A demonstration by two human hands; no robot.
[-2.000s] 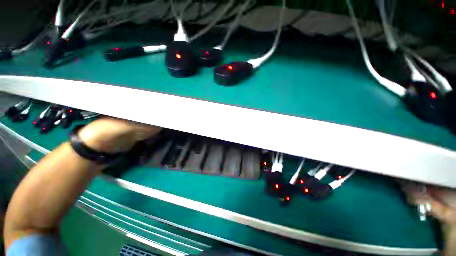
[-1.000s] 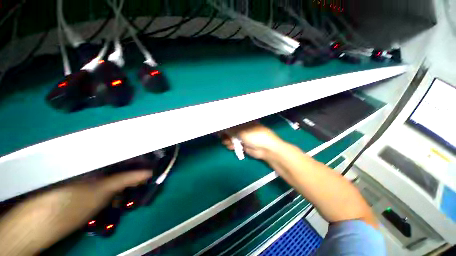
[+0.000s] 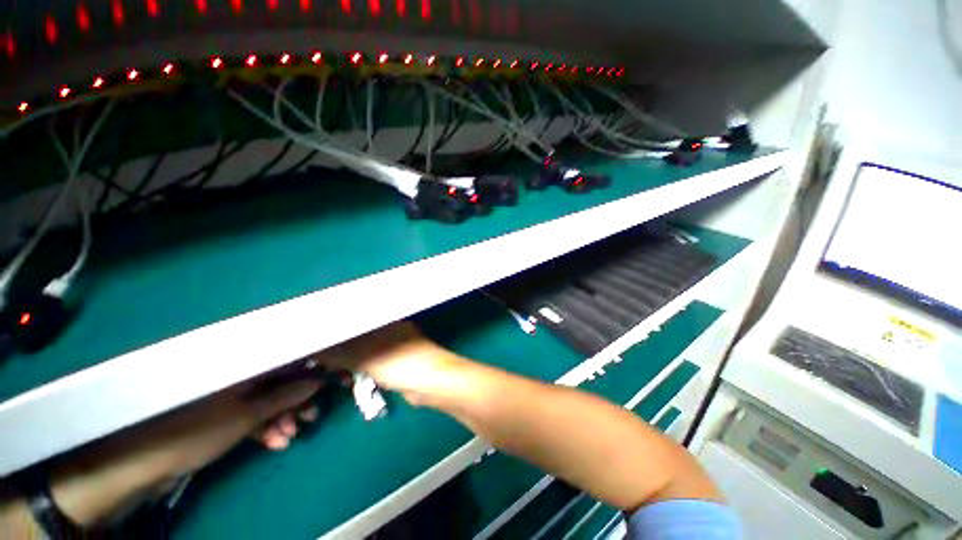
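Observation:
My right hand (image 3: 382,357) reaches under the white shelf edge, and its fingers are partly hidden by it. White cable plugs (image 3: 369,398) stick out below its fingers, held in a bunch. My left hand (image 3: 287,409), with a black wristband, is just left of it under the same edge, with fingers curled. Something dark is at its fingertips, too blurred to tell whether it is held. A dark slotted tray (image 3: 617,290) lies on the lower green shelf (image 3: 422,464) to the right. A loose white plug (image 3: 524,324) lies beside the tray.
The upper shelf's thick white edge (image 3: 443,290) runs above both hands. Black devices (image 3: 448,200) with red lights lie on the upper shelf on white cables. Red port lights (image 3: 316,58) line the back. A screen (image 3: 897,237) and a grey machine stand at right.
The view has turned right, showing more of the slotted tray and screen. My hands are now close together. The right hand still has the white plugs; my left hand is away from the lit lower-shelf devices.

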